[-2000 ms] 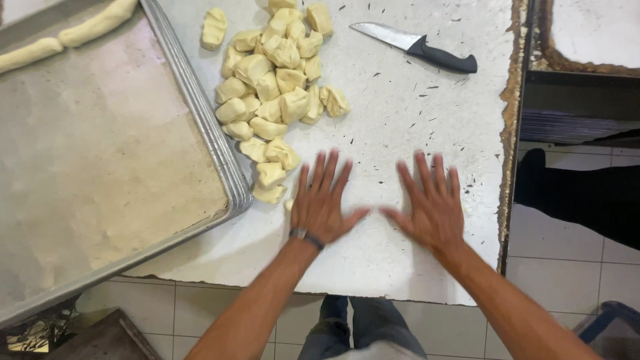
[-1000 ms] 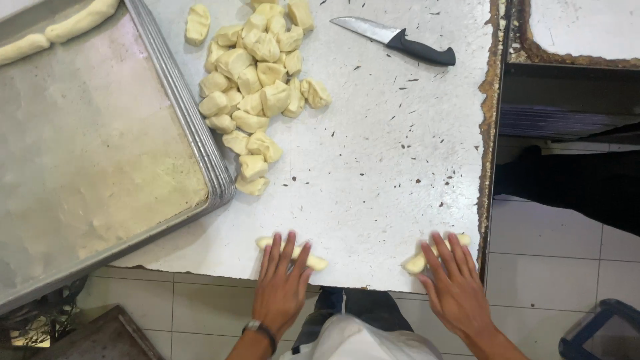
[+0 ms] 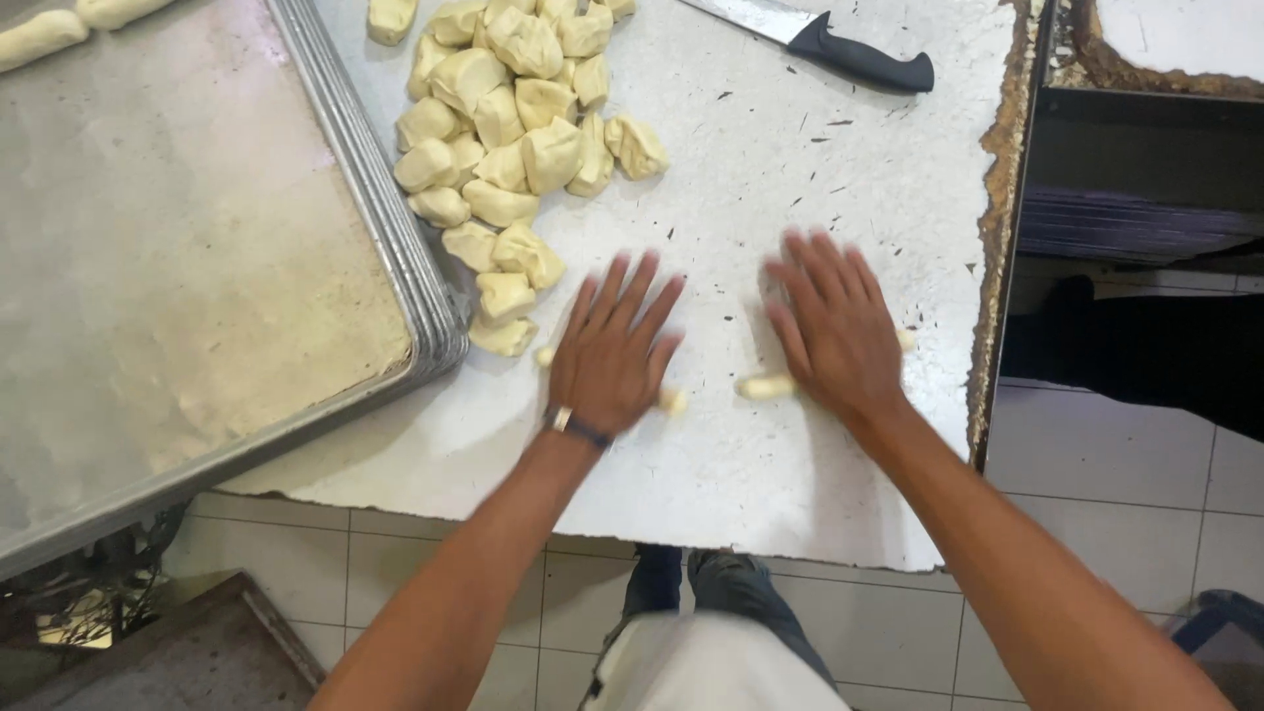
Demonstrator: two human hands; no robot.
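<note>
My left hand (image 3: 617, 351), with a dark band on its wrist, lies palm down over a short dough roll (image 3: 673, 400) whose ends show on both sides. My right hand (image 3: 839, 331), slightly blurred, is flat over a second dough roll (image 3: 765, 386), its ends also showing. The fingers of both hands point away from me. Beyond my left hand lies a pile of cut dough pieces (image 3: 553, 153) on the white worktable (image 3: 731, 474). A knife with a black handle (image 3: 869, 61) rests at the table's far side.
A stack of metal baking trays (image 3: 197, 237) overlaps the table's left side, with dough rolls (image 3: 39, 39) at its far left corner. The table's chipped right edge (image 3: 992, 217) borders a gap. Beyond it, a person's dark-clothed leg (image 3: 1145, 331) shows.
Both hands have moved away from the table's near edge and closer together, with the dough rolls under them. Two seconds ago the hands were spread on the table beside the pile.
</note>
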